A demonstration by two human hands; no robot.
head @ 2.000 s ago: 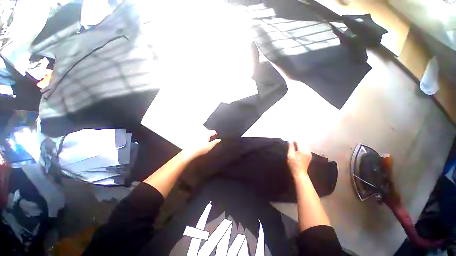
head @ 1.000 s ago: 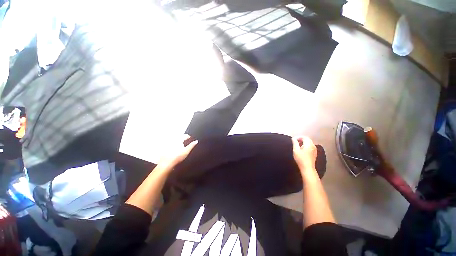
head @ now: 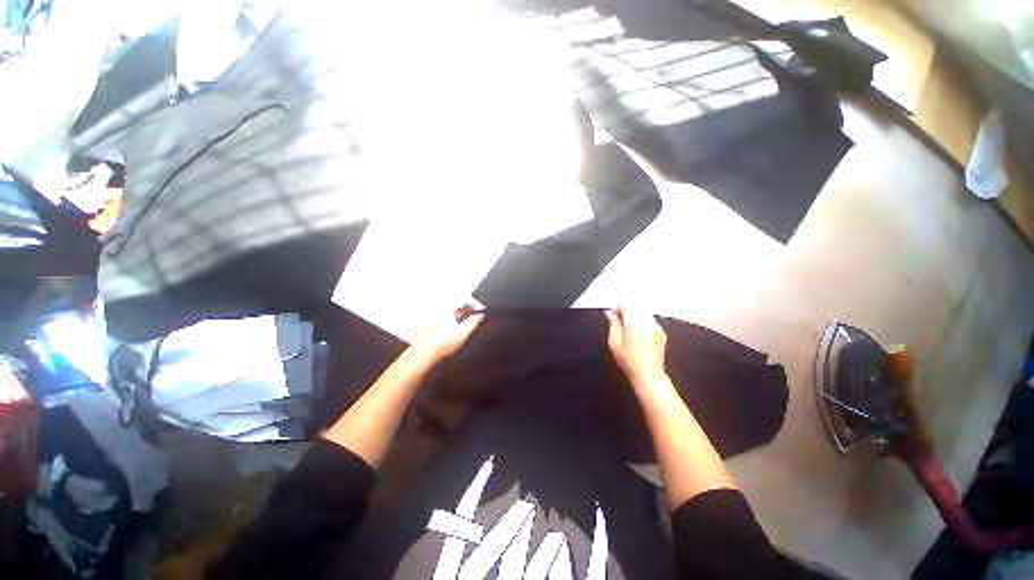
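Observation:
A black garment panel point(head: 714, 385) lies over my lap and the near table edge, its rounded right end on the table. My left hand point(head: 445, 333) pinches its upper edge at the left. My right hand point(head: 637, 342) pinches the same edge further right, and the edge runs straight between them. Part of the panel blends with my dark clothing. A steam iron point(head: 858, 385) with an orange-brown handle rests on the table to the right, its dark red hose point(head: 943, 489) running down to the right.
Another black piece point(head: 567, 244) lies just beyond my hands. A sun-striped dark panel point(head: 726, 136) lies at the far side. A large dark pile point(head: 227, 215) and grey-white bundles point(head: 232, 380) are at left. A clear object point(head: 986, 161) stands far right on the pale table point(head: 896, 244).
My right hand has moved left along the panel's upper edge, closer to my left hand, and the edge between them is straighter. The camera view has shifted; the iron stays on the table.

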